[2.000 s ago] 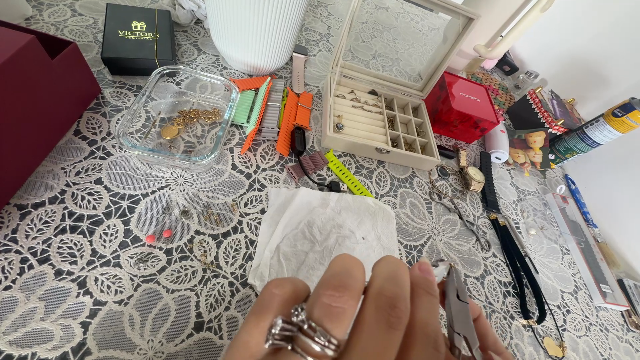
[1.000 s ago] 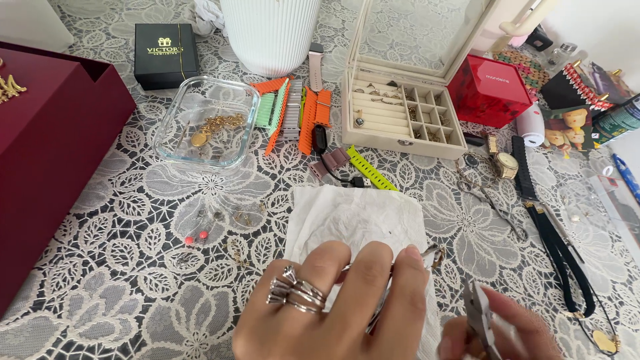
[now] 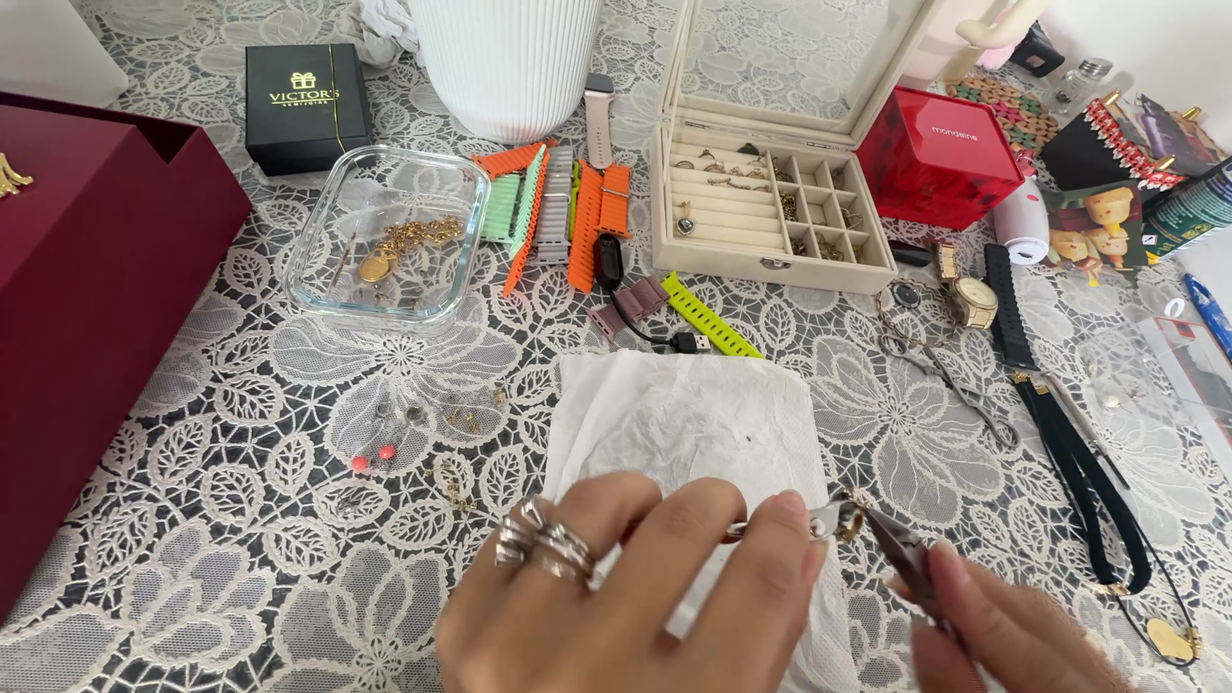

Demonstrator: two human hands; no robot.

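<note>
My left hand (image 3: 640, 587), with silver rings on one finger, is closed around a silver metal tool (image 3: 826, 521), probably pliers, whose tip shows past the fingertips. A small gold-coloured jewellery piece (image 3: 851, 520) is at that tip. My right hand (image 3: 1001, 626) grips pliers (image 3: 903, 556), their pointed jaws close beside the gold piece; whether they touch it is unclear. Beneath my left hand lies a white paper towel (image 3: 693, 414). Two coral beads (image 3: 373, 458) and thin gold bits (image 3: 464, 420) rest on the lace tablecloth to the left.
A glass dish (image 3: 318, 289) holds gold chains. Behind are watch straps (image 3: 582, 231), a ribbed white pot (image 3: 510, 67) and an open jewellery box (image 3: 712, 252). To the right lie scissors (image 3: 953, 385), a gold watch (image 3: 972, 298) and a black strap (image 3: 1078, 481). A burgundy box (image 3: 106, 289) stands left.
The pliers in my right hand have come up to the gold piece, after being apart from it one second ago. My left hand still holds its tool.
</note>
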